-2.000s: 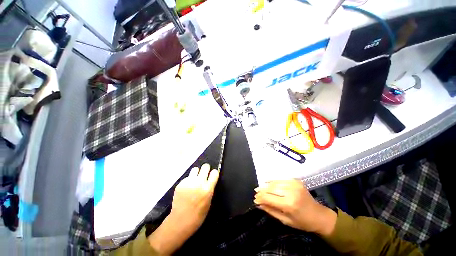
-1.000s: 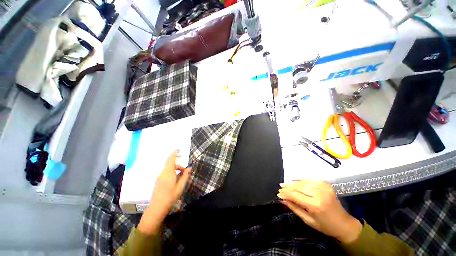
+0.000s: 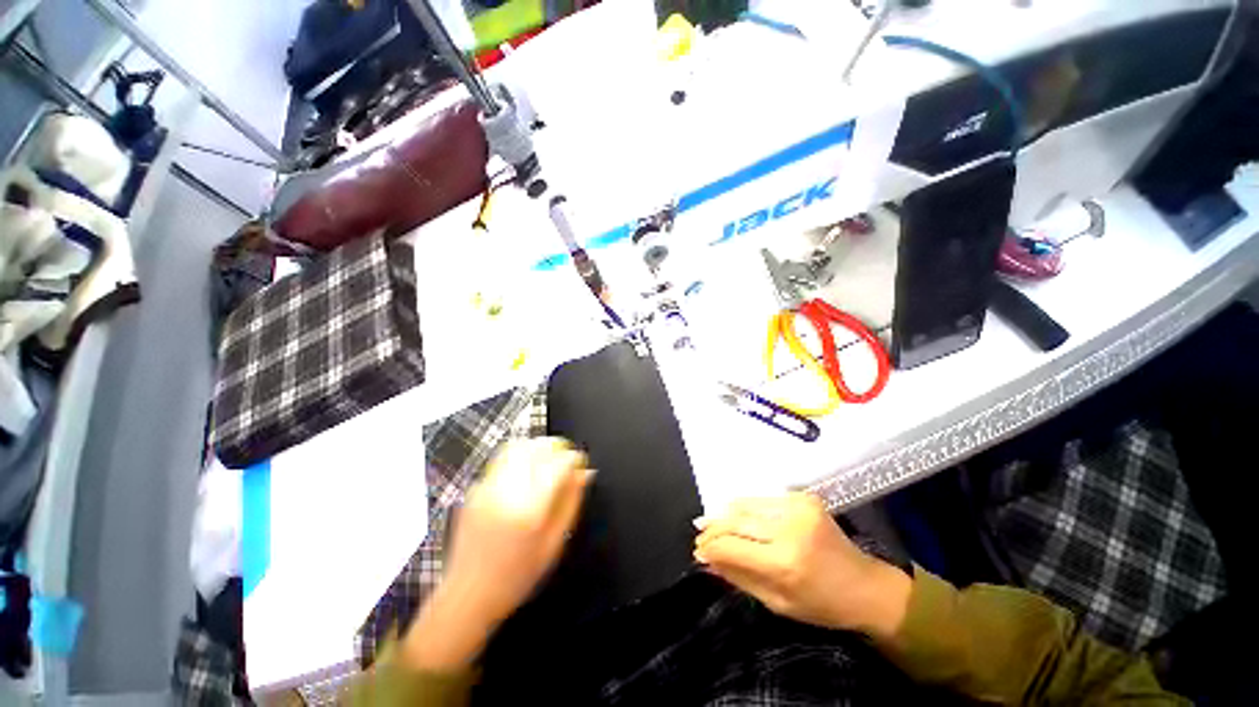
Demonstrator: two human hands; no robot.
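Observation:
A plaid panel with a black reverse lies black side up, its far end at the presser foot of the white sewing machine. Plaid cloth shows to its left. My right hand pinches the panel's right edge near the table front. My left hand is blurred and lies over the left part of the panel; whether its fingers hold cloth cannot be told. The near end of the cloth drops into dark plaid fabric at my lap.
A thick plaid stack and a dark red roll are at the left. Snips, scissors with yellow and red handles, and an upright black phone are at the right. More plaid cloth lies at far right.
The plaid side on the left, first covered, became visible and now shows less than one second ago. My left hand has moved right over the black part. My right hand stays at the edge.

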